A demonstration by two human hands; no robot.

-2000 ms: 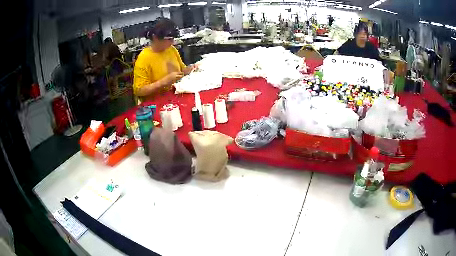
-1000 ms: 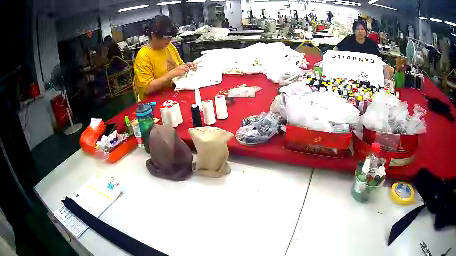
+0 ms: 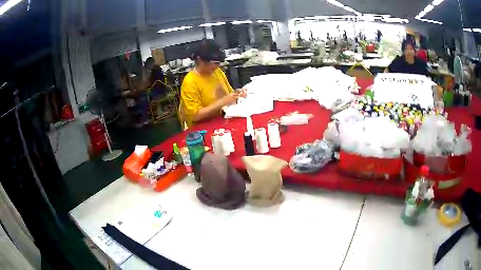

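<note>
A long navy-black fabric strip, the sash (image 3: 138, 249), lies on the white table (image 3: 295, 232) at the lower left. Its slanted end rests over white paper sheets (image 3: 150, 221) with a blue-green clip. The rest of the strip runs out of the bottom edge of the picture. Neither my left hand nor my right hand is in view. A narrow dark fabric tie (image 3: 451, 245) lies at the right, joined to or touching a dark bundle cut off by the right edge.
A brown cloth-covered lump (image 3: 220, 182) and a beige one (image 3: 265, 179) stand mid-table. An orange tray (image 3: 134, 166) and teal bottle (image 3: 195, 150) are left. A clear green bottle (image 3: 414, 203) and yellow tape roll (image 3: 449, 214) are right. Two people are beyond the red table (image 3: 311, 182).
The head view has turned left and tilted, so the table things appear shifted right and lower. More floor and a rail at the left now show. The sash lies on the papers as before.
</note>
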